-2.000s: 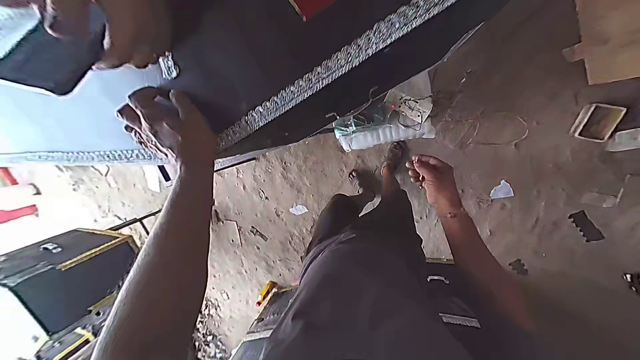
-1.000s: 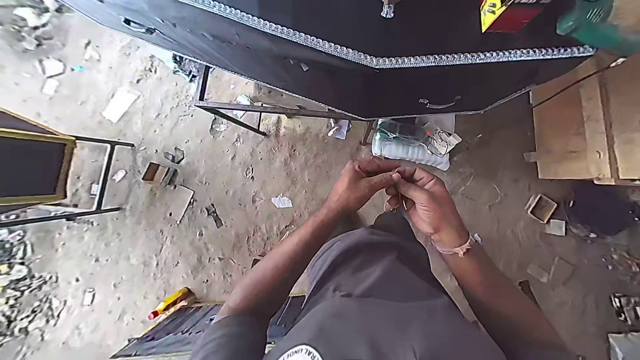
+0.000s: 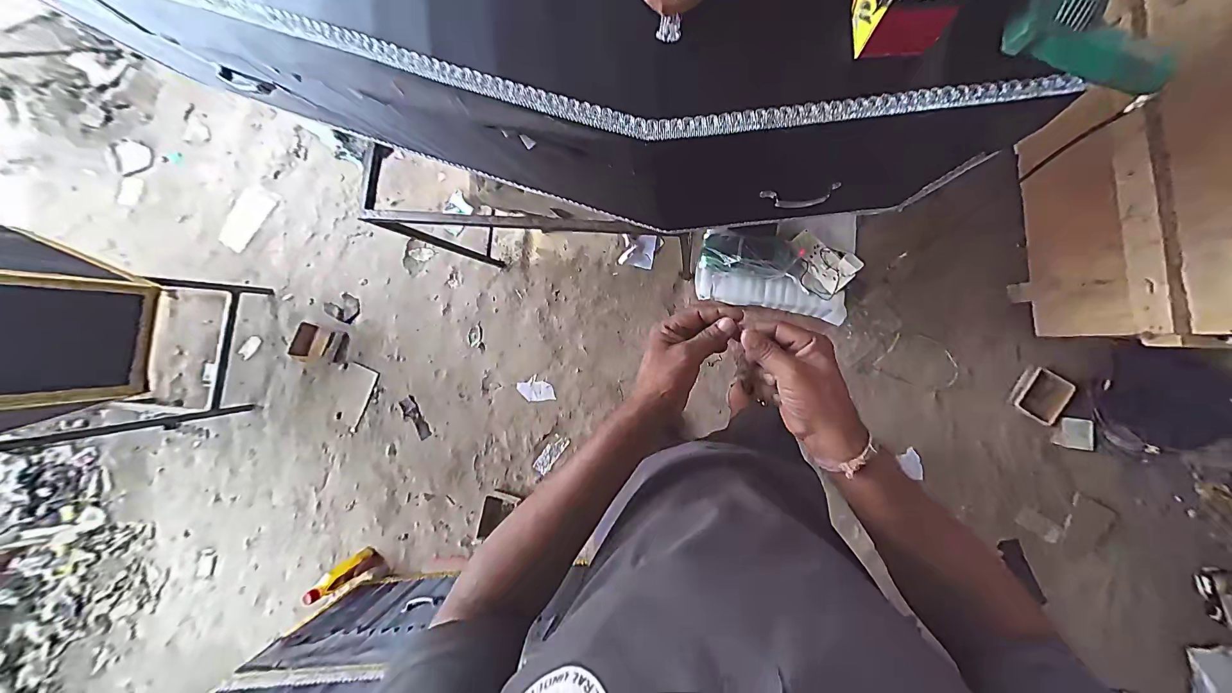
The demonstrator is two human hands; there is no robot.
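My left hand (image 3: 679,356) and my right hand (image 3: 799,375) meet at the fingertips in front of my body, thumbs and forefingers pinched together. Whatever lies between the fingertips is too small or too hidden to tell. The right wrist bears a pale band (image 3: 855,456). Beyond the hands stands a large black cloth-covered box, coffin-like (image 3: 751,173), with silvery braided trim (image 3: 664,127) along its edge and a metal handle (image 3: 801,197) on its near side. On its top, a small silvery fitting (image 3: 668,29) is near another person's fingertip at the upper edge.
A red and yellow box (image 3: 900,31) and a green tool (image 3: 1088,53) are at the upper right, by wooden boards (image 3: 1088,231). A plastic-wrapped bundle (image 3: 770,289) lies under the black box. Black boxes with gold trim (image 3: 72,337) stand left and below; scraps litter the ground.
Two seconds ago my left hand was on the black box and my right hand was apart from it; now both meet at the fingertips. The view has swung considerably.
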